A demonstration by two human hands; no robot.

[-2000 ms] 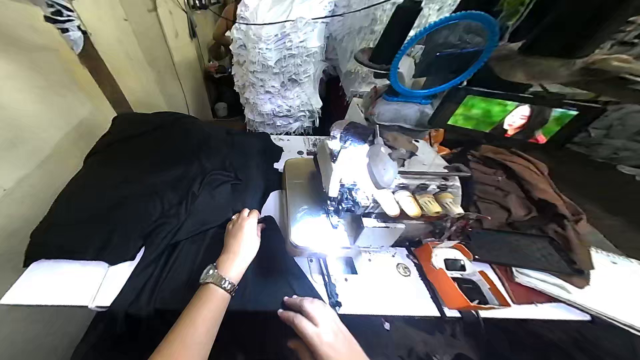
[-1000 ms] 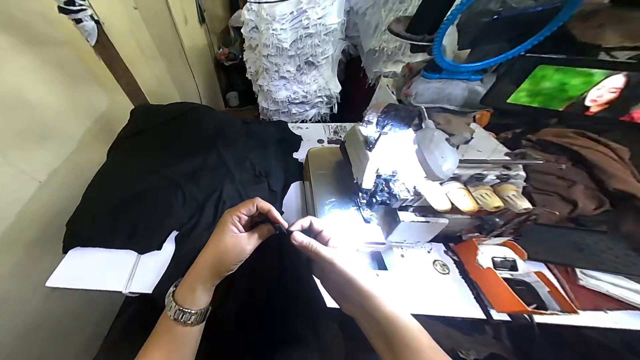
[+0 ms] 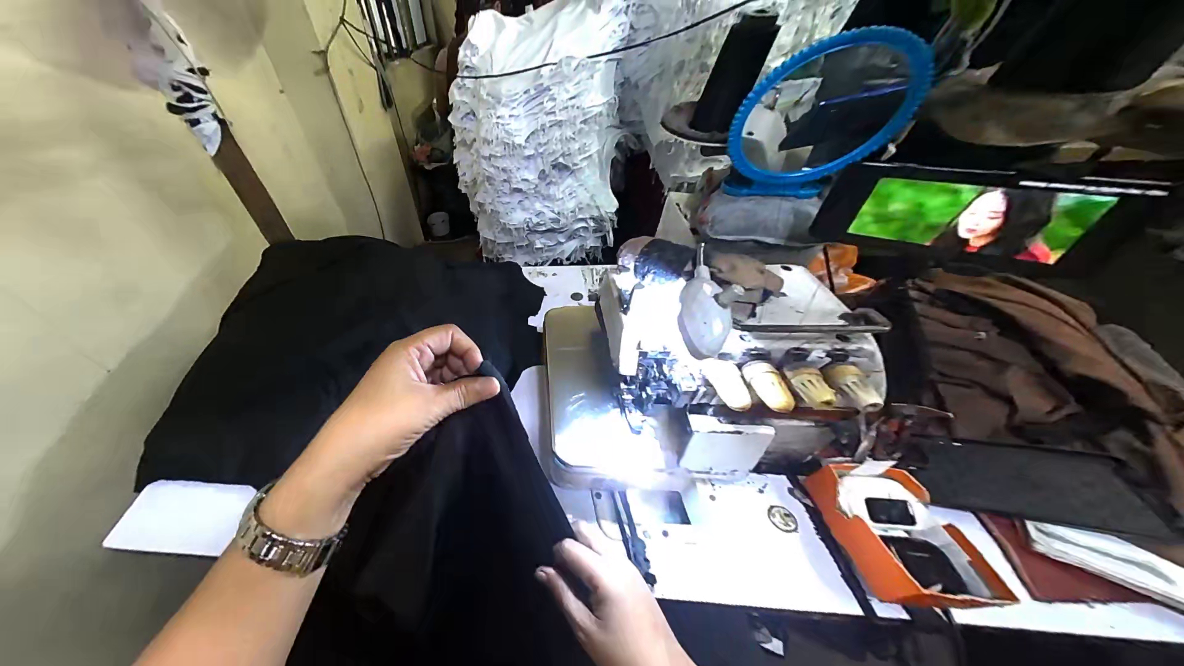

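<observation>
My left hand (image 3: 407,398), with a metal-band wristwatch (image 3: 287,541) on the wrist, pinches the upper corner of a black cloth (image 3: 462,527) between thumb and fingers. The cloth hangs down toward me, its edge running to my right hand (image 3: 606,592), whose fingers hold that edge lower down. Just right of the cloth stands an overlock sewing machine (image 3: 740,361) with its lamp lit; glare hides part of its needle area. No cloth is seen under the presser foot. A heap of black fabric (image 3: 333,342) lies to the left, behind my left hand.
An orange box (image 3: 869,546) with small devices sits at the right, beside brown cloth (image 3: 999,361) and a dark red folder (image 3: 1054,564). A blue-framed round mirror (image 3: 740,120) and a lit screen (image 3: 980,222) stand behind. White ruffled fabric (image 3: 541,139) hangs at the back.
My hands, close together one second ago, are now apart along the cloth edge, the right one lower and nearer to me. Two seconds ago both lay on the black cloth.
</observation>
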